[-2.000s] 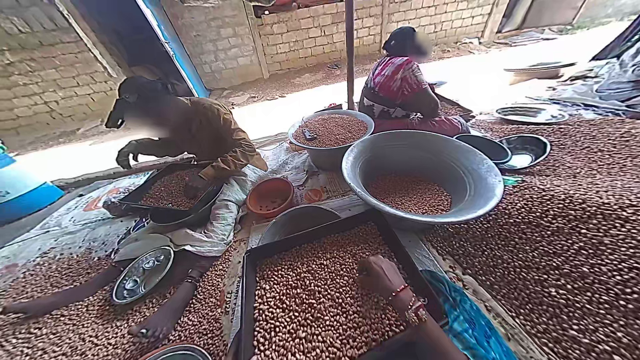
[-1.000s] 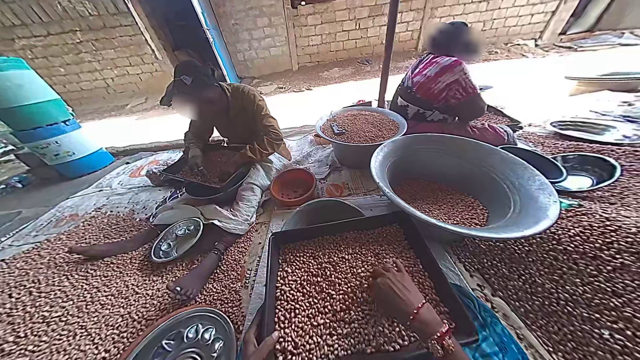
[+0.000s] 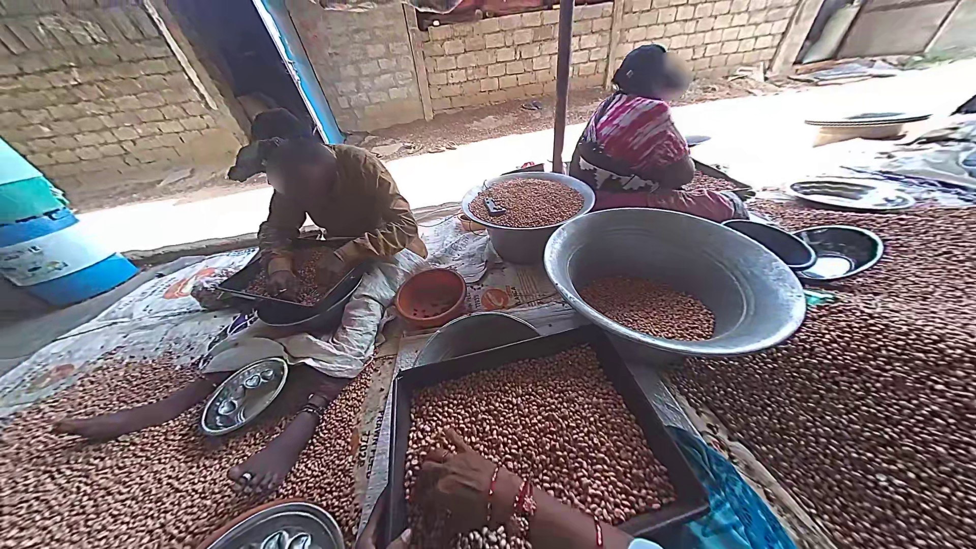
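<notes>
A black rectangular tray [image 3: 690, 488], filled with reddish-brown nuts or seeds [image 3: 534, 412], lies in front of me. Red bangles circle the wrist of my right hand [image 3: 457, 488], which rests among the nuts at the tray's near left; its fingers are partly spread, and whether they pinch any nut is hidden. At the bottom edge, my left hand [image 3: 385, 534] is partly visible at the tray's near left rim, its grip mostly cut off by the frame. A large metal basin [image 3: 762, 297] with nuts in its bottom stands just beyond the tray's far right corner.
A person [image 3: 335, 198] sits at left with hands in another tray; a second person [image 3: 637, 145] sits behind the basin. An orange bowl [image 3: 431, 297], a smaller full basin [image 3: 526, 240], metal plates [image 3: 245, 396], a pole [image 3: 563, 84] and spread nuts [image 3: 854, 396] lie around.
My right hand has moved across the nuts from the tray's right side to its near left. The person at left has brought both hands to their tray since the earliest frame.
</notes>
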